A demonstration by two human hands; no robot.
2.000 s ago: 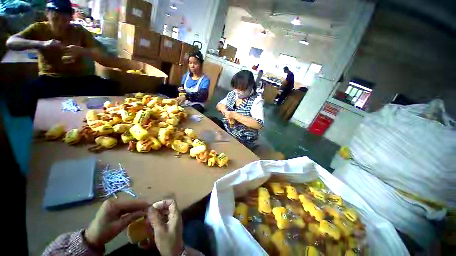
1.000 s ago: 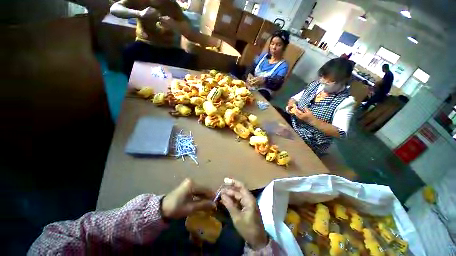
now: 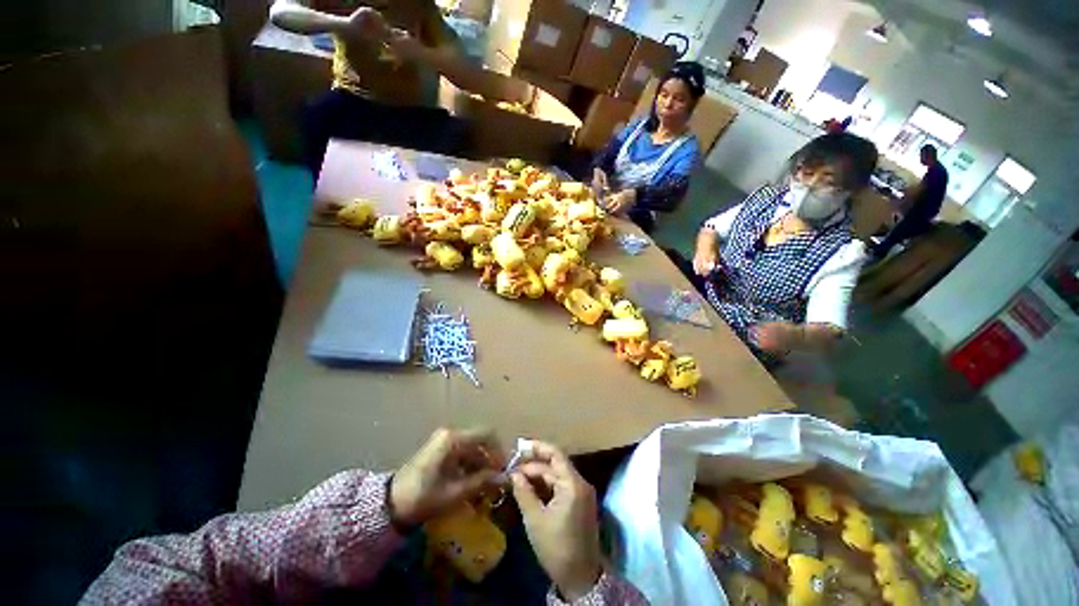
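Observation:
A yellow plush pendant hangs below my hands at the near table edge; whether a clear bag is around it is hard to tell. My left hand pinches at the top of the pendant. My right hand holds a small white tie between thumb and fingers, close beside the left fingertips. A flat grey-blue stack of empty poly bags lies on the table, with a loose heap of white ties to its right.
A pile of yellow plush pendants covers the table's far middle. A white woven sack with bagged toys stands at the right. Several people sit around the table. A tall brown carton is at left; an open carton is behind.
The view has swung left since the oldest frame. Both hands stay close together over the pendant. The person at the right has lowered and spread their hands since the previous frame.

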